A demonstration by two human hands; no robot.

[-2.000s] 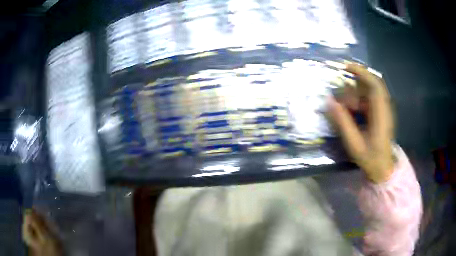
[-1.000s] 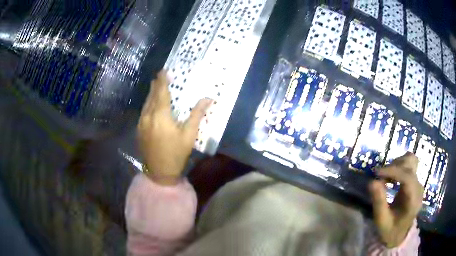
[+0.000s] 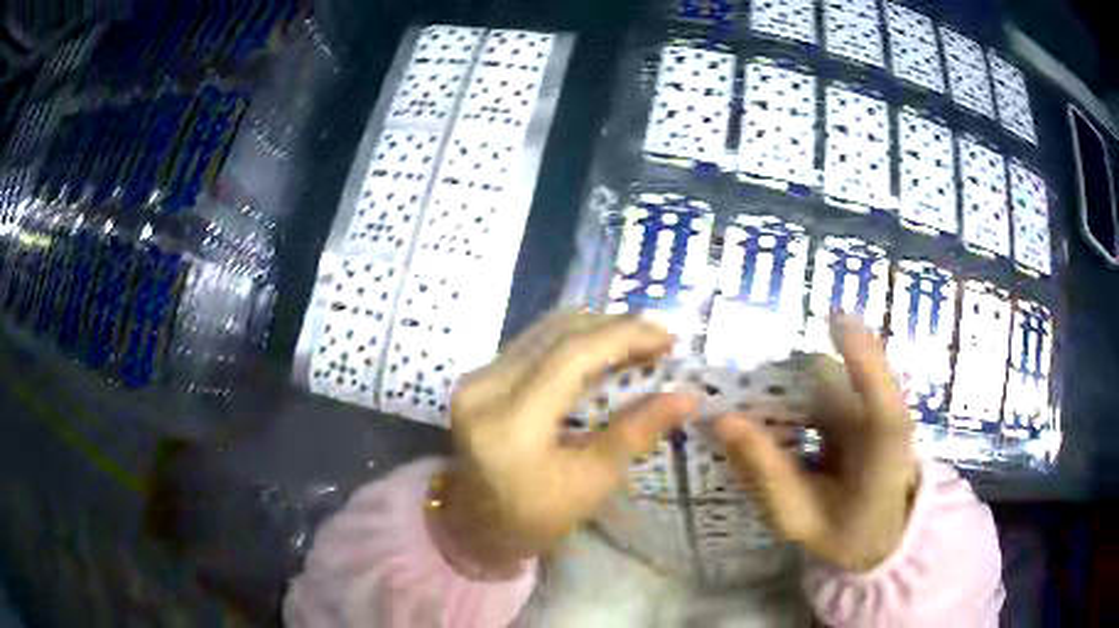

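My left hand (image 3: 534, 436) and my right hand (image 3: 841, 460) are close together in front of the tray's near edge. Between their fingers they hold a spotted adhesive sheet (image 3: 693, 491), glossy and partly hidden by the fingers, which hangs down over the lap. The clear blister tray (image 3: 595, 252) has a near row of blue circuit boards (image 3: 663, 252) showing blue and gold, with glare on them. One board in that row, second from the right, looks mostly white. The rows behind hold white spotted pieces (image 3: 779, 129).
A larger sheet of spotted pieces (image 3: 430, 221) lies left of the tray. Stacked clear trays with blue boards (image 3: 135, 184) are at the far left. A dark-screened smartphone (image 3: 1092, 178) lies at the right edge.
My left hand has left the larger sheet and moved right. My right hand has moved left from the tray's near row. Both now hold a spotted sheet. The view has shifted.
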